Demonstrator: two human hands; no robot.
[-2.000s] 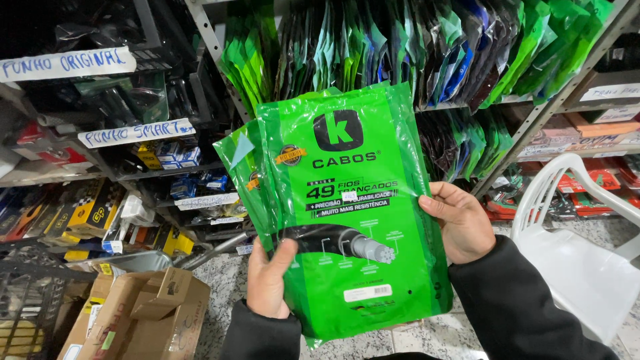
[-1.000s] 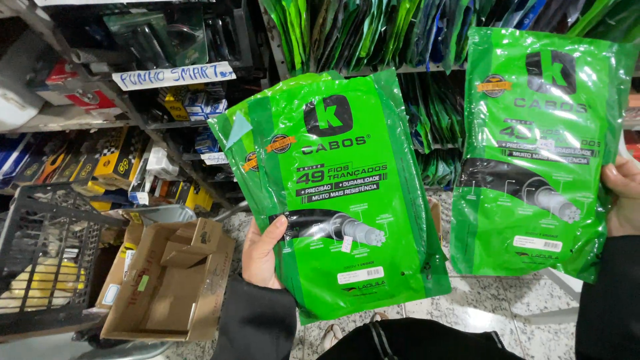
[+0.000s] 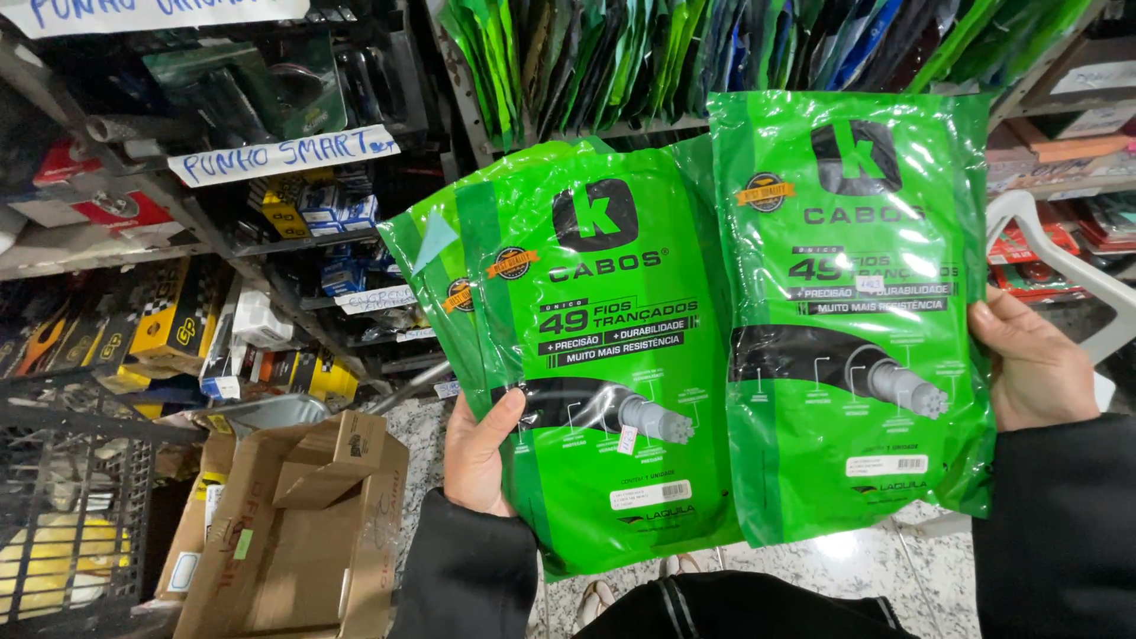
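Note:
Two or more green plastic cable packets (image 3: pixel 621 355) are fanned in my left hand (image 3: pixel 484 448), whose thumb lies over the front packet's left edge. The packet behind carries a pale blue sticker. My right hand (image 3: pixel 1034 364) grips another green cable packet (image 3: pixel 852 319) by its right edge, with the thumb in front and the other fingers mostly hidden. This packet stands upright and overlaps the right edge of the left-hand ones. Both front packets show a black cable picture, a small price-like tag and a barcode label.
Hanging green and dark packets (image 3: pixel 603 71) fill the rack ahead. Shelves with boxed parts (image 3: pixel 177 311) and handwritten labels (image 3: pixel 284 155) stand left. Below are an open cardboard box (image 3: pixel 302 532) and a black plastic crate (image 3: pixel 71 506). A white chair (image 3: pixel 1047 222) is at right.
Two seconds ago the packets were stacked together between both hands. My right hand then held one apart at the right; now it is back against the left-hand packets.

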